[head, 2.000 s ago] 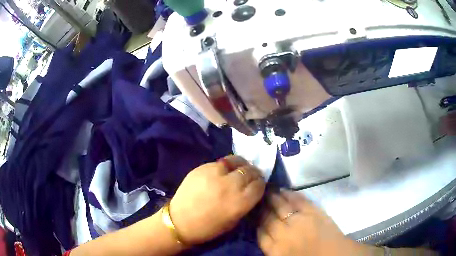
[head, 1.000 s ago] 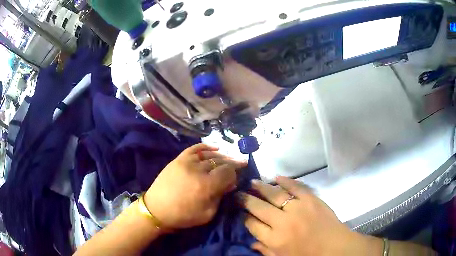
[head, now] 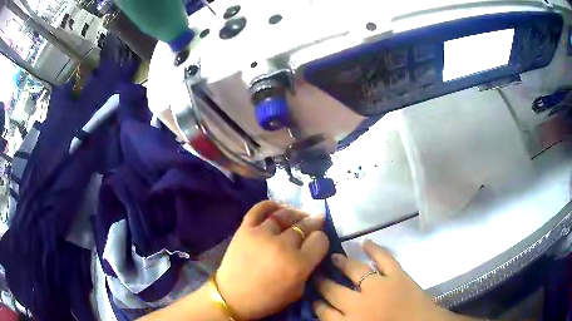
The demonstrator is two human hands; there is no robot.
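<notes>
A narrow navy seam edge (head: pixel 332 230) runs from beside the lower blue knob (head: pixel 322 187) down between my hands. My left hand (head: pixel 279 260) is bent over the navy cloth just below the presser foot area, its fingertips holding the edge. My right hand (head: pixel 370 285) lies lower and to the right, fingers curled on the same cloth. The needle and presser foot are too hidden and blurred to make out. The white sewing machine head (head: pixel 232 94) stands above, with a blue tension dial (head: pixel 272 113) on its front.
A navy garment pile (head: pixel 175 188) with pale grey parts lies left of the machine. A green thread cone (head: pixel 153 19) stands above the head. A white flap (head: pixel 464 150) lies under the arm. A marked grey tape (head: pixel 511 271) follows the curved table edge.
Since one second ago, the view has shifted slightly. My left hand is lower and further right in the picture, closer to my right hand. More of the narrow navy edge shows below the knob.
</notes>
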